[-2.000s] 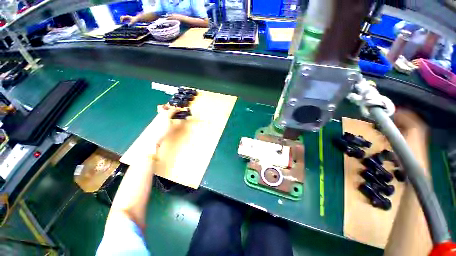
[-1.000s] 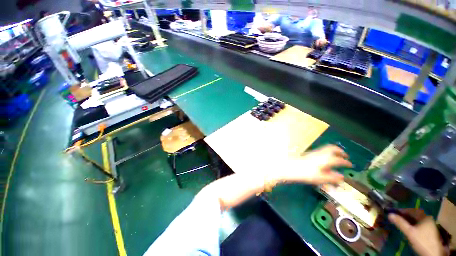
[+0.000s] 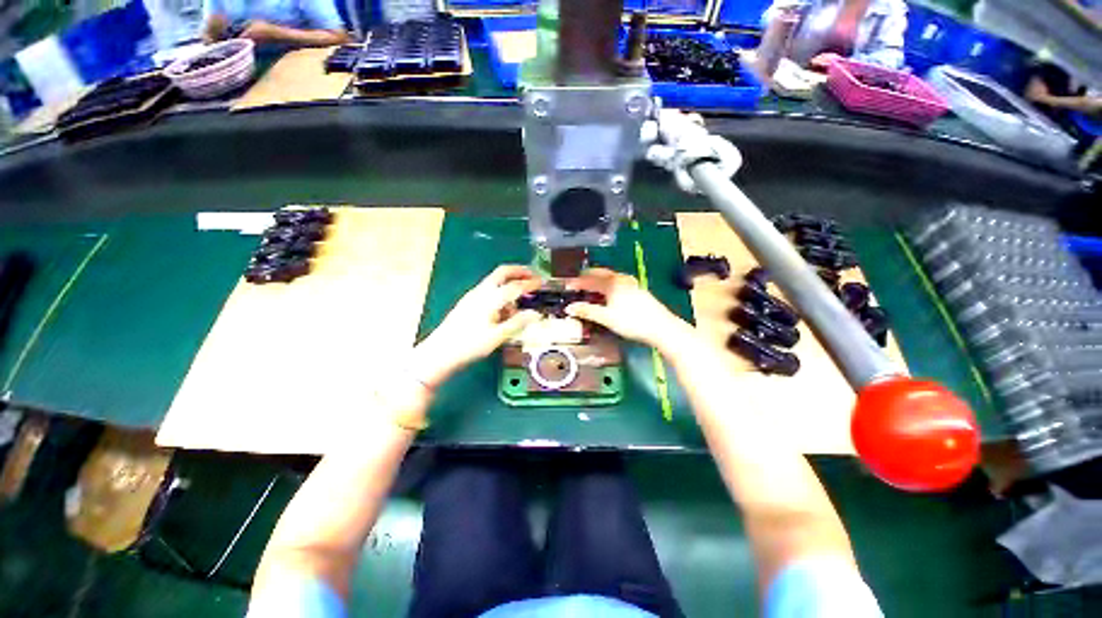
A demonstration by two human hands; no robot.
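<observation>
A black plastic part (image 3: 558, 301) lies across the pale metal fixture (image 3: 554, 332) under the dark ram of the green hand press (image 3: 585, 157). My left hand (image 3: 493, 316) holds the part's left end. My right hand (image 3: 619, 307) holds its right end. The fingers partly cover the part and the fixture. A white ring (image 3: 554, 367) shows at the fixture's front. The grey press lever (image 3: 792, 268) slants down to the right and ends in a red ball knob (image 3: 915, 433), with no hand on it.
The left cardboard sheet (image 3: 320, 344) bears black parts at its far left corner. The right cardboard sheet (image 3: 792, 410) bears several loose parts. Clear plastic trays (image 3: 1009, 314) stand at the right. Behind runs a dark conveyor belt (image 3: 399, 163), with people, baskets and blue bins beyond.
The view has swung back to the right and centres on the press. My left hand has come onto the part at the fixture; both hands now hold it there.
</observation>
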